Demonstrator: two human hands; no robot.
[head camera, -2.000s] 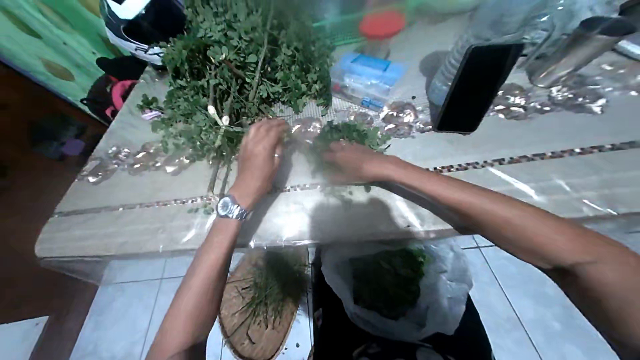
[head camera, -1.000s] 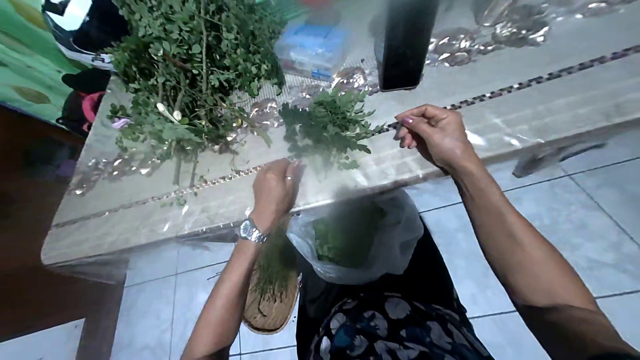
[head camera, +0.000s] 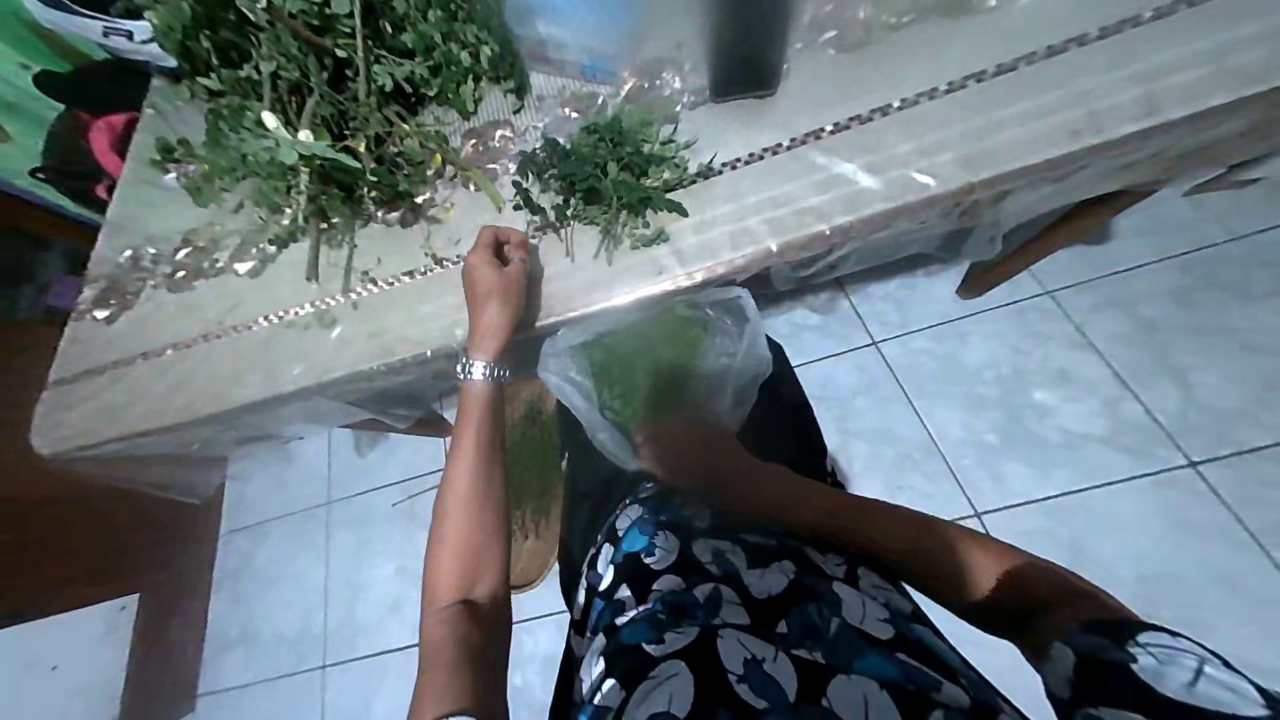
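Observation:
My left hand (head camera: 497, 275), with a metal watch at the wrist, rests near the table's front edge, its fingers curled; whether it pinches anything is unclear. Just right of it lies a small pile of leafy green sprigs (head camera: 610, 180). A large heap of leafy branches (head camera: 340, 110) lies behind and to the left. On my lap is a translucent plastic bag (head camera: 735, 340) with green leaves (head camera: 645, 350) inside. Blurred, my right hand (head camera: 680, 440) is at the bag's near rim, its fingers hard to make out.
A dark upright phone (head camera: 748, 50) and a blurred blue container (head camera: 590, 35) stand at the back of the table (head camera: 400, 345). Below the edge, a woven tray (head camera: 535, 560) holds thin green stems (head camera: 532, 460). A wooden leg (head camera: 1040, 250) shows under the table at right.
My right hand has moved from the table, right of the sprigs, down to the bag. My left hand stays near the table edge. The view has shifted.

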